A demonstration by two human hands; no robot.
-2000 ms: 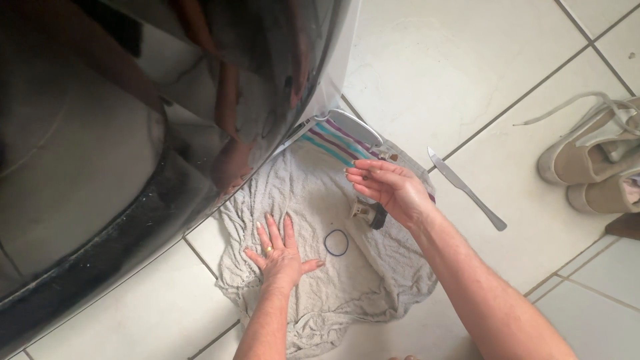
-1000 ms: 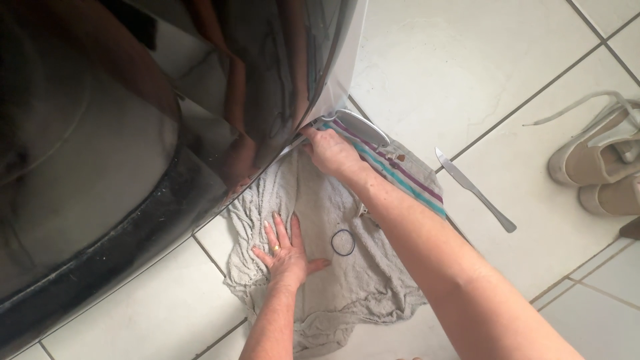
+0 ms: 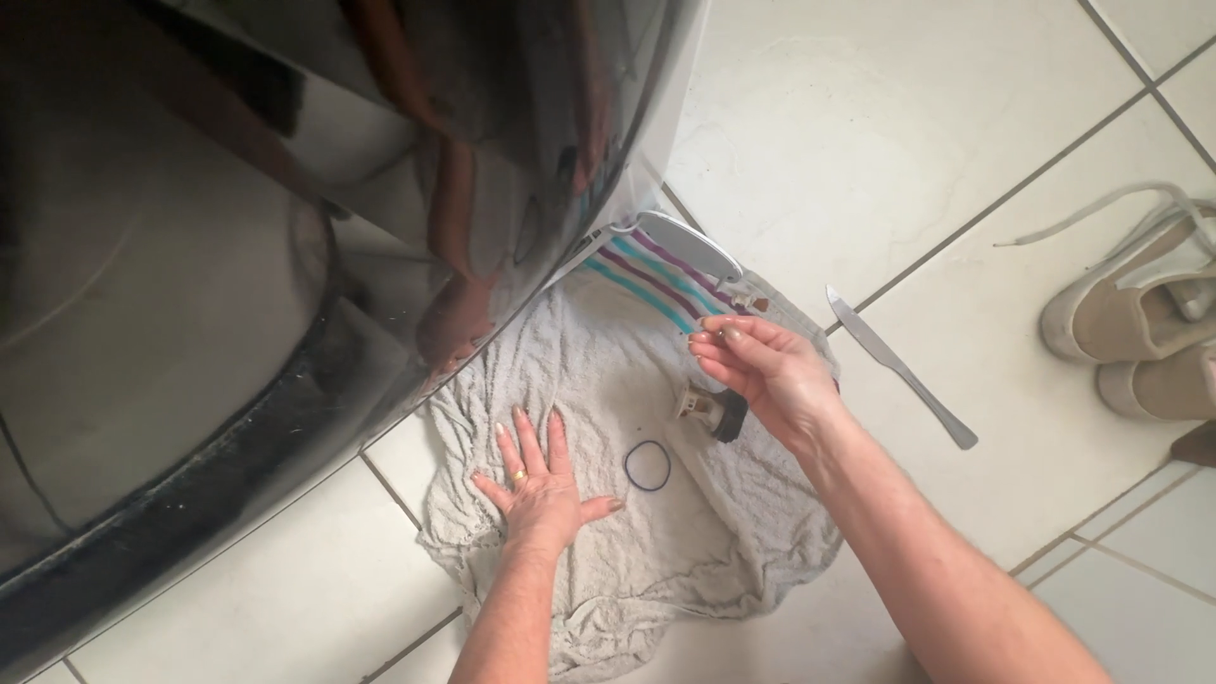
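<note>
My left hand [image 3: 541, 489] lies flat with spread fingers on a crumpled grey towel [image 3: 608, 589] with teal and purple stripes. Just right of it a dark blue rubber ring [image 3: 648, 465] rests on the cloth. My right hand [image 3: 760, 366] hovers over the towel's right side, its fingertips pinched together; whether something small sits between them cannot be told. Below those fingers is a white and black plastic part [image 3: 712, 411], which looks like a drain filter. A small oval flap [image 3: 689, 244] stands out at the base of a glossy black appliance [image 3: 313, 380], above the stripes.
A table knife [image 3: 898, 366] lies on the white tiled floor right of the towel. Small brownish debris [image 3: 750, 302] is on the striped edge. Beige shoes [image 3: 1140, 313] with a loose lace stand at the far right. The appliance's curved front fills the upper left.
My right hand has drawn back from the appliance's base beside the flap, where it was a second ago, and is above the towel. My left hand has stayed on the cloth.
</note>
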